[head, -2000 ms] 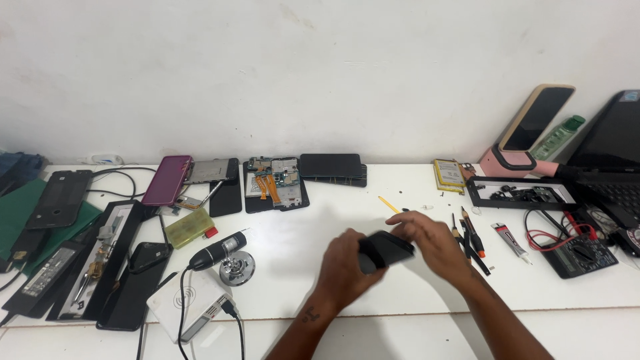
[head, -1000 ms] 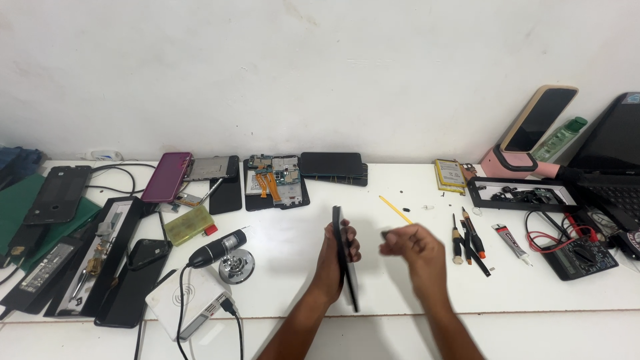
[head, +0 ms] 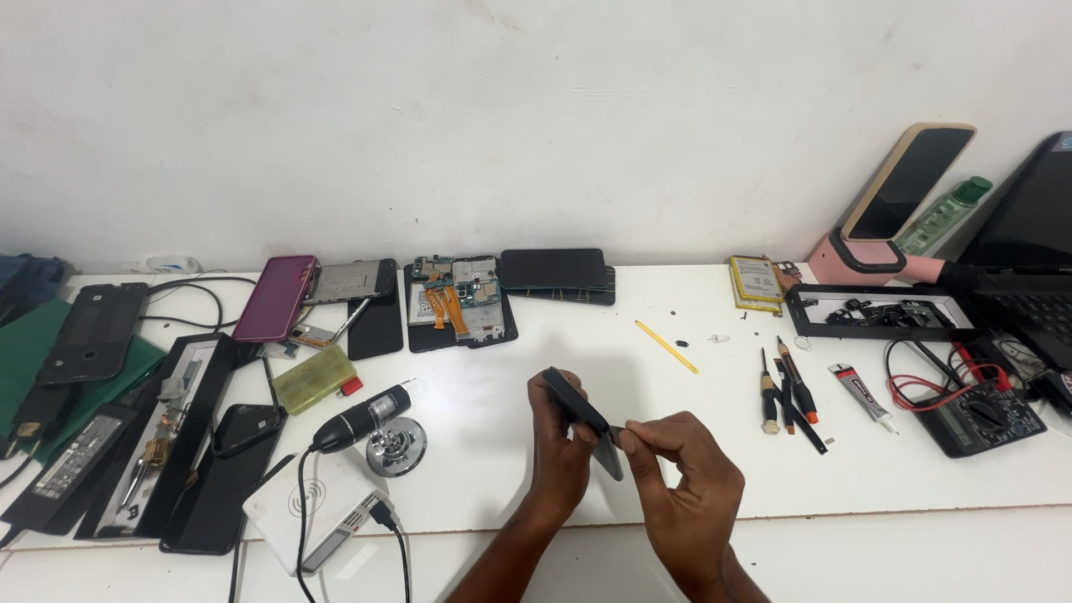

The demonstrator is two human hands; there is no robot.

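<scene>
My left hand (head: 561, 452) grips a dark smartphone (head: 578, 406), held tilted above the white table. The fingertips of my right hand (head: 687, 477) pinch a small thin piece (head: 618, 432) at the phone's edge; what it is I cannot tell. A grey panel shows below the phone's near end, and whether it is part of the phone is unclear. Behind my hands lie a yellow plastic stick (head: 666, 347) and a small black part (head: 682, 343). Screwdrivers (head: 769, 394) and tweezers or a similar dark tool rest to the right.
At left stand a USB microscope (head: 360, 419), a white wireless charger box (head: 280, 511) and a black tray (head: 205, 368). Opened phones (head: 481, 327) line the wall. On the right are a glue tube (head: 863, 398), a multimeter (head: 980, 423), a parts box (head: 804, 331) and a laptop (head: 1038, 301).
The phone was nearly upright a second ago and now leans over to the left. My right hand, apart from it then, has come to the phone's edge.
</scene>
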